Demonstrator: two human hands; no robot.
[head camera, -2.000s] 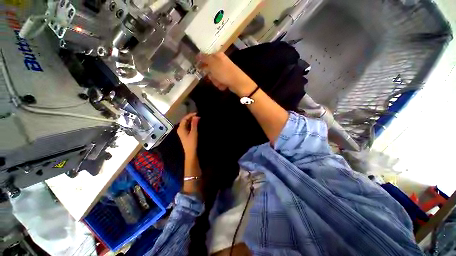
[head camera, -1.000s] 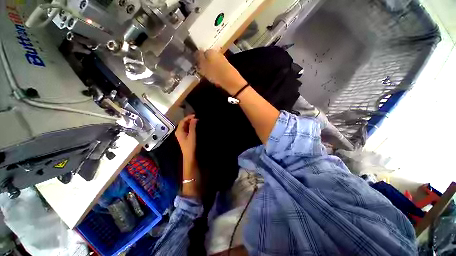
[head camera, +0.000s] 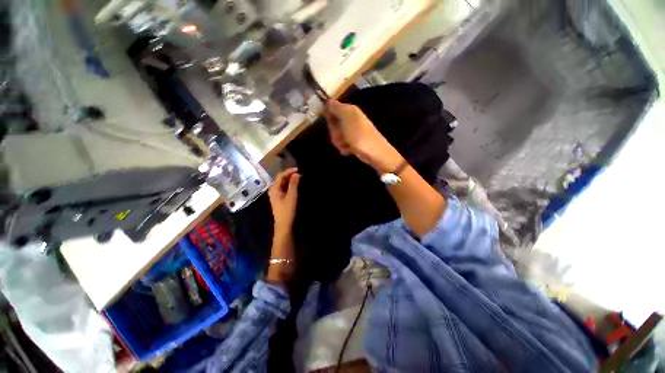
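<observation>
A black garment (head camera: 339, 189) lies bunched on the lap against the table edge. My right hand (head camera: 355, 133) is above its upper part by the table edge, closed on a thin dark tool (head camera: 315, 81), perhaps tweezers, that points up and left over the table. My left hand (head camera: 284, 195) is at the garment's left side with bent fingers; blur hides whether they pinch the cloth. The machine's metal work plate (head camera: 246, 191) is just left of my left fingertips. The silvery feeder arm (head camera: 244, 98) is left of the tool. No button can be made out.
The grey machine head (head camera: 80, 171) fills the left, above the white, wood-edged table (head camera: 109, 269). A small blue crate (head camera: 175, 328) with red and clear packets sits below the table. A large grey-lined crate (head camera: 503, 95) stands at the upper right. A green button (head camera: 348, 41) is on the table.
The whole view has shifted and blurred. My right hand has drawn slightly back from the feeder arm, and the dark tool now shows beyond its fingertips. My left hand is nearly unchanged.
</observation>
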